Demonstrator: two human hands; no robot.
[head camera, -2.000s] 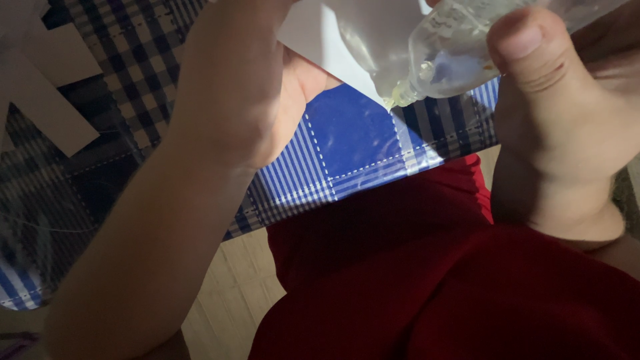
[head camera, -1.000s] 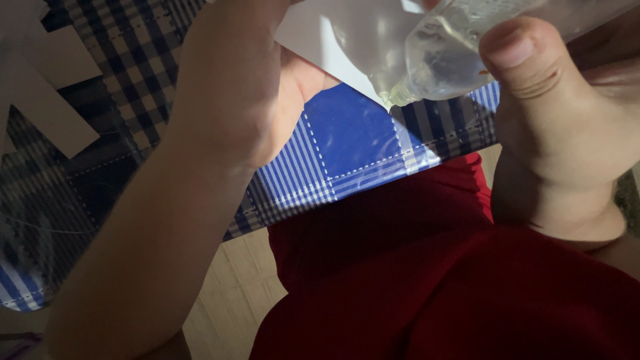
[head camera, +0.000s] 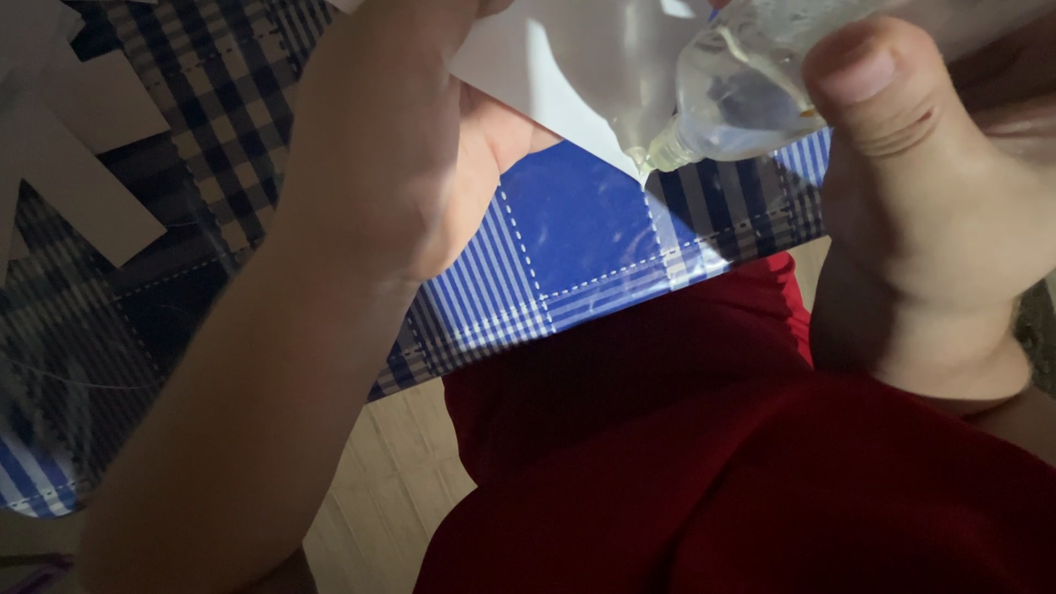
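At the upper middle, my left hand (head camera: 396, 157) holds a sheet of white paper (head camera: 569, 91), with its fingertips cut off by the top of the view. My right hand (head camera: 924, 190) grips a clear plastic squeeze bottle (head camera: 742, 91) at the upper right, its thumb lying along the bottle's side. The bottle is tilted, and its narrow nozzle (head camera: 670, 150) touches or nearly touches the lower corner of the paper. Clear contents show inside the bottle. Part of the bottle and most of the right fingers are hidden.
A blue-and-white checked tablecloth (head camera: 577, 214) with a glossy surface covers the table. Several white paper pieces (head camera: 91, 165) lie at the left. Red cloth (head camera: 627, 462) is below the table's near edge, with light flooring (head camera: 388, 470) beside it.
The bottle in my right hand has shifted and turned slightly, while its nozzle stays by the paper's corner. My left hand has hardly moved.
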